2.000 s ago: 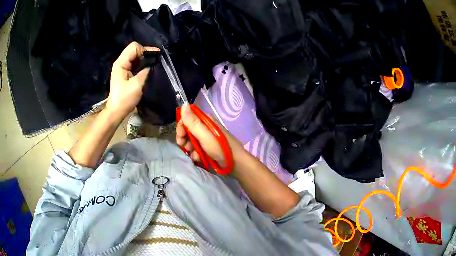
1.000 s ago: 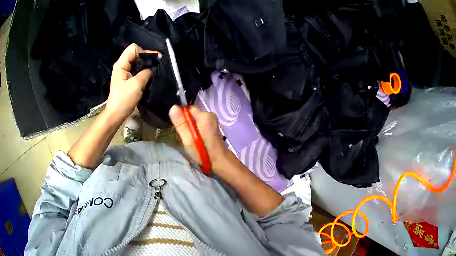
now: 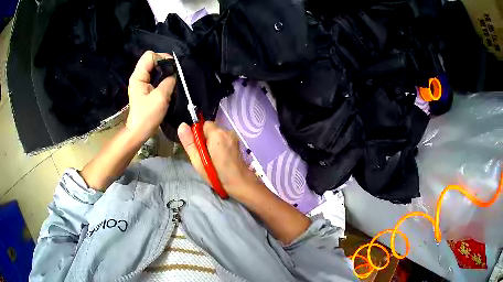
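Observation:
My left hand pinches the edge of a black fabric piece between thumb and fingers; the rest of the piece merges with the black cloth behind it. My right hand holds scissors with red-orange handles. The silver blades look closed and point up, their tip beside the held edge at my left fingertips. A rumpled pile of black sewn pieces lies ahead and to the right. I cannot tell whether the tip touches the fabric.
A grey-walled bin full of black pieces stands at the left. Lilac patterned cloth shows below the pile. An orange ring, an orange coiled cord and a clear plastic bag are at the right. A blue bin is lower left.
The scissors, open two seconds ago, now look closed, and my right hand has shifted slightly left. My left hand has moved slightly right with the fabric. The upper middle black cloth has shifted.

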